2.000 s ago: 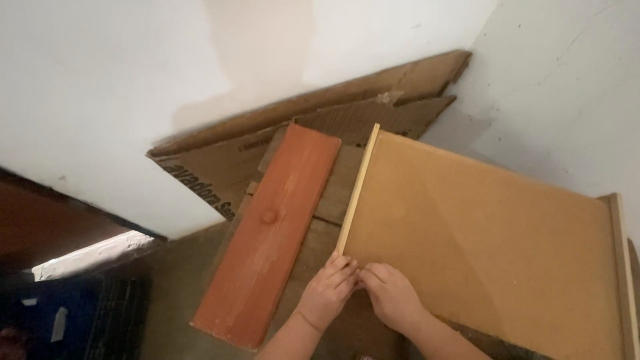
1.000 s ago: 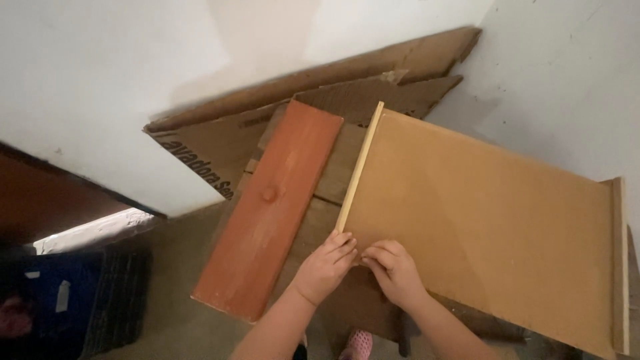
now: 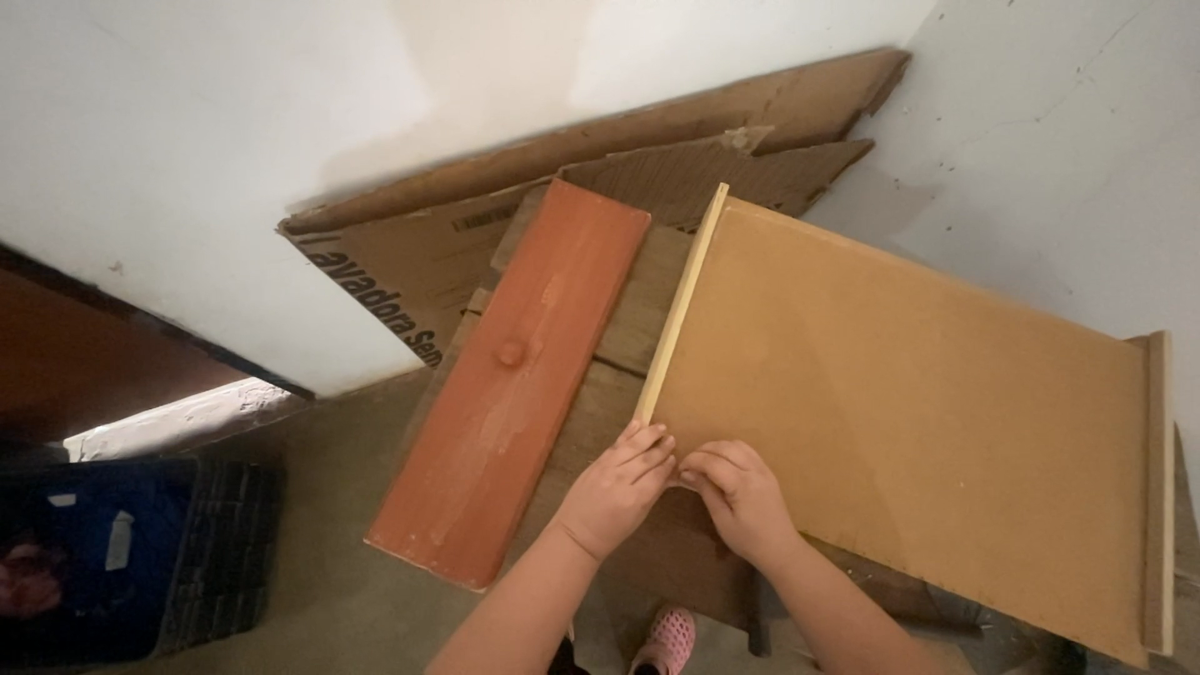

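A drawer body with a tan panel (image 3: 923, 398) and pale wooden side strips lies on a wooden table (image 3: 647, 272). My left hand (image 3: 619, 483) rests at the lower end of its left strip, fingers bent over that corner. Close beside it, my right hand (image 3: 738, 492) has its thumb and fingers pinched together at the panel's near edge. Whether something small is between the fingertips cannot be told. Left of the drawer body, apart from it, lies a reddish-brown drawer front (image 3: 516, 384) with a round knob (image 3: 510, 353).
Flattened cardboard (image 3: 403, 272) with printing leans against the white wall behind the table. A dark blue plastic crate (image 3: 141, 562) stands on the floor at lower left. A pink perforated clog (image 3: 673, 637) shows below the table edge.
Both hands stay at the same corner of the drawer body. The right hand's fingers have shifted slightly there. The view has shifted a little.
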